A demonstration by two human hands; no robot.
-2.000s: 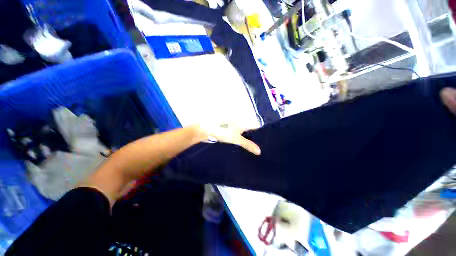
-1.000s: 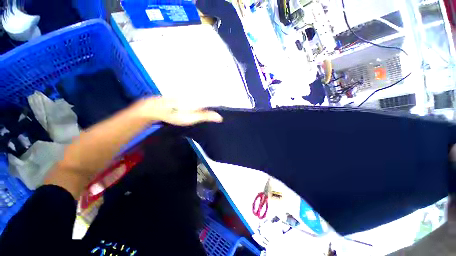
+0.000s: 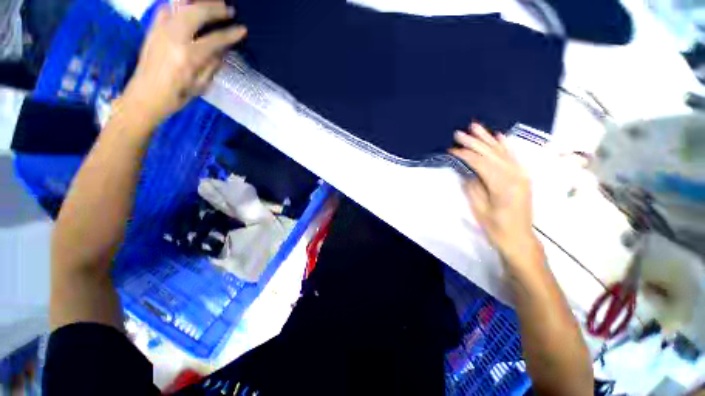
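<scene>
A long navy-black leg panel lies across the white table in front of me, its pale overlocked edge running along the near side. My left hand has its fingers bent around the panel's left end, at the table edge. My right hand has its fingertips on the near edge at the panel's right end. The part of the panel under my fingers is hidden. The panel's far side is cut off by the top of the picture.
Red-handled scissors lie on the table at the right, near scattered scraps. A blue crate with dark and pale cloth stands below the table edge at the left. Another blue crate is under the table. Another dark piece lies at the top right.
The panel, earlier stretched out above the table, now lies on it. My right hand has come from the far right edge of the view to the panel's near edge. The view has shifted.
</scene>
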